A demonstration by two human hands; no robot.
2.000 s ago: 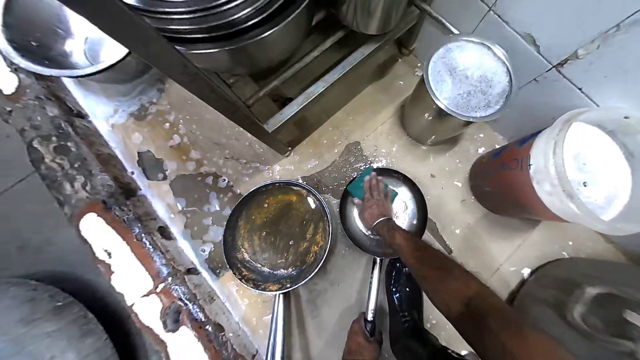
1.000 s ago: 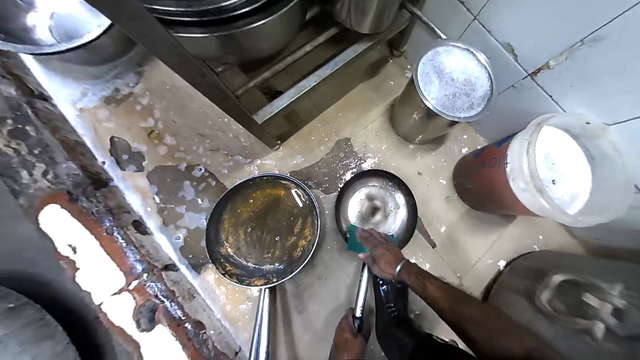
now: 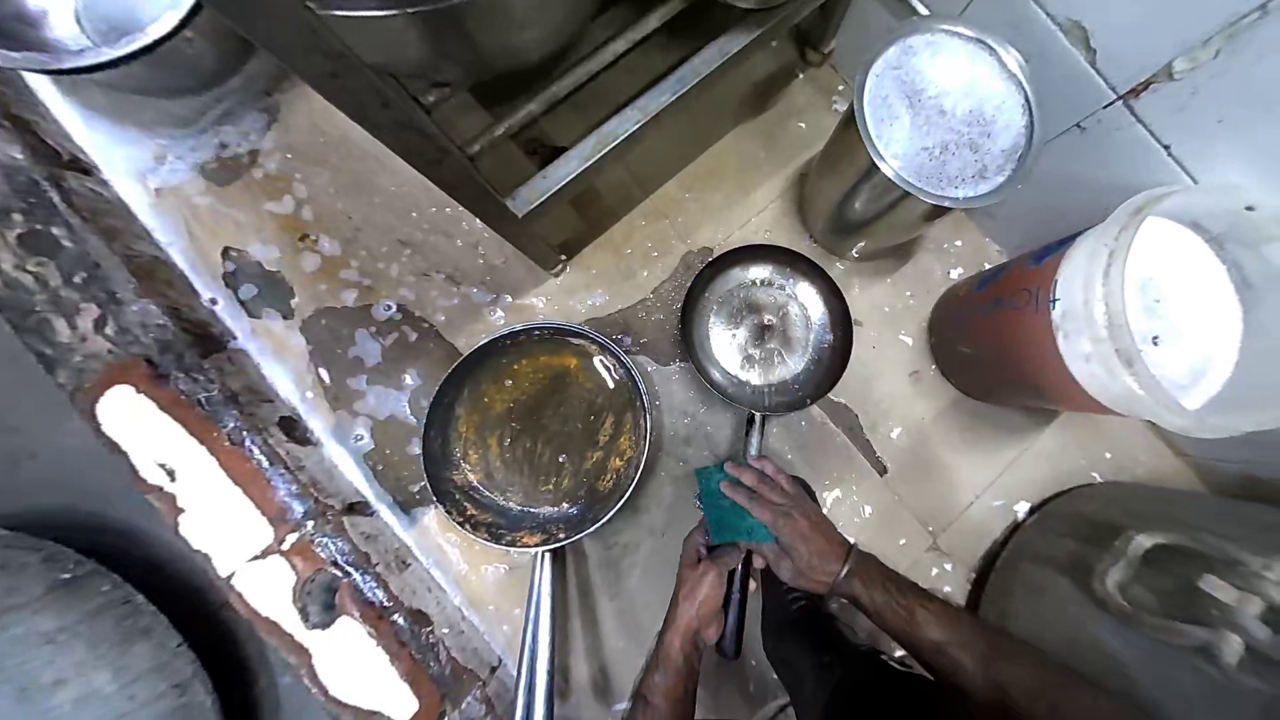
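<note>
A small metal frying pan [image 3: 766, 328] with a wet, shiny inside lies right of centre, its handle pointing toward me. My left hand [image 3: 703, 590] is closed around that handle near its dark grip. My right hand [image 3: 790, 525], with a band at the wrist, presses a green scouring pad [image 3: 735, 510] on the handle just above my left hand. To the left sits a larger frying pan [image 3: 537, 437] with yellow-brown residue inside and a bare metal handle. Neither hand touches it.
A metal container of foamy liquid [image 3: 947, 112] stands at the upper right, beside a reddish-brown bucket with a white rim [image 3: 1090, 310]. A metal rack [image 3: 610, 115] stands at the top. A lidded metal vessel [image 3: 1130, 600] is lower right. A broken ledge [image 3: 250, 460] edges the wet floor at left.
My right hand has moved the green pad from inside the small pan, over its near rim, down onto the handle beside my left hand. The left hand has stayed on the handle.
</note>
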